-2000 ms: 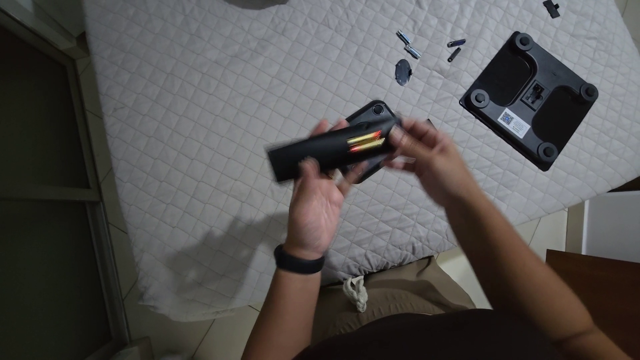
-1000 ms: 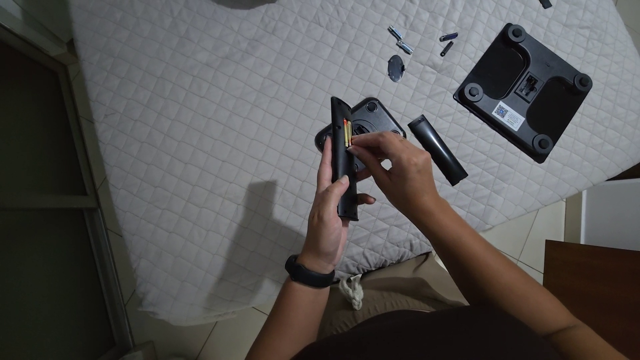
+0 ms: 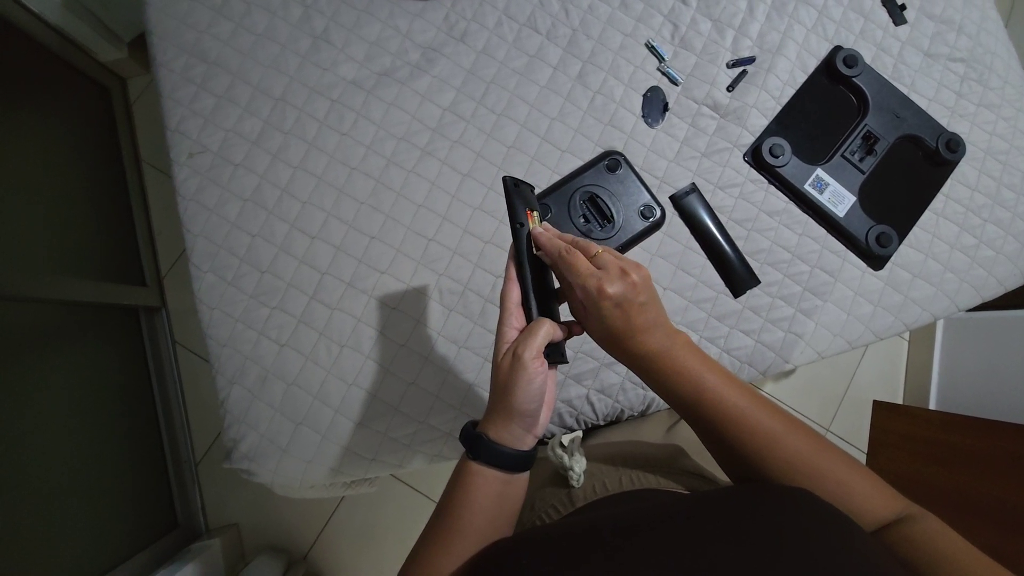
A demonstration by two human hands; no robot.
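My left hand (image 3: 524,368) holds a black remote control (image 3: 530,276) upright, its battery compartment facing right. Small batteries (image 3: 534,218) with red and gold colouring show in that compartment. The fingertips of my right hand (image 3: 612,284) are on them, and cover their lower ends; whether they grip a battery I cannot tell. Behind the remote a small black device with round feet (image 3: 636,188) lies on the quilted bedcover, its round battery bay uncovered. A long black battery cover (image 3: 714,240) rests to the right of my right hand.
A black scale (image 3: 896,120) lies upside down at the right, its small bay uncovered. Silver-blue batteries (image 3: 663,62), dark batteries (image 3: 737,72) and an oval cover (image 3: 654,107) lie farther back. A small black part (image 3: 894,11) is at the top right. Brown furniture (image 3: 944,480) stands at lower right.
The long cover, first seen on the bed one second ago, lies apart from the remote. My left hand has turned the remote from nearly level to upright. My right fingers have stayed at its batteries since one second ago.
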